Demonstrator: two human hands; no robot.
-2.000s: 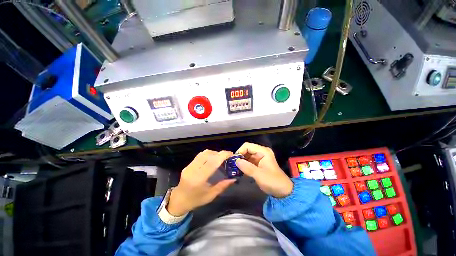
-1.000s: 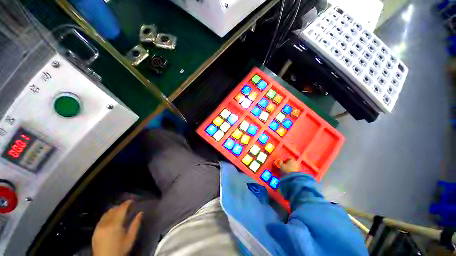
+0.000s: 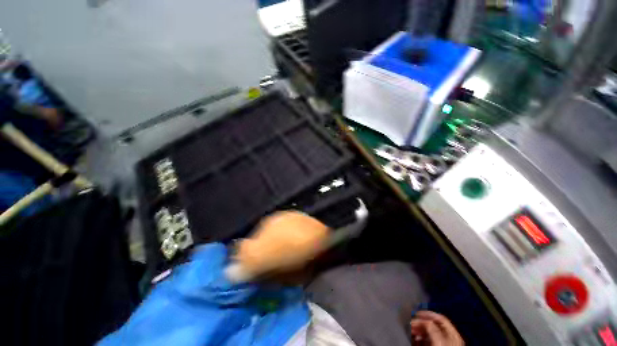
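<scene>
The black tray [image 3: 254, 159] lies at my left with shallow compartments. Small silver pieces [image 3: 172, 230] sit in its left-hand compartments, and a few more lie near its right corner. My left hand [image 3: 287, 242], in a blue sleeve, is motion-blurred over the tray's near right side; its fingers and anything in them cannot be made out. My right hand [image 3: 435, 330] is small and cut off by the bottom edge, beside my knee, with its fingers curled; whether it holds anything is hidden.
The press panel [image 3: 500, 236] stands at the right with a green button [image 3: 475, 188] and a red button [image 3: 566, 294]. A blue-topped white box [image 3: 392, 88] stands on the bench, with loose metal fixtures [image 3: 416, 167] in front. A person's blue sleeve [image 3: 34, 93] shows at far left.
The view has swung from the red tray at right to the black tray at left. My right hand has left the red tray. My left hand has moved out over the black tray.
</scene>
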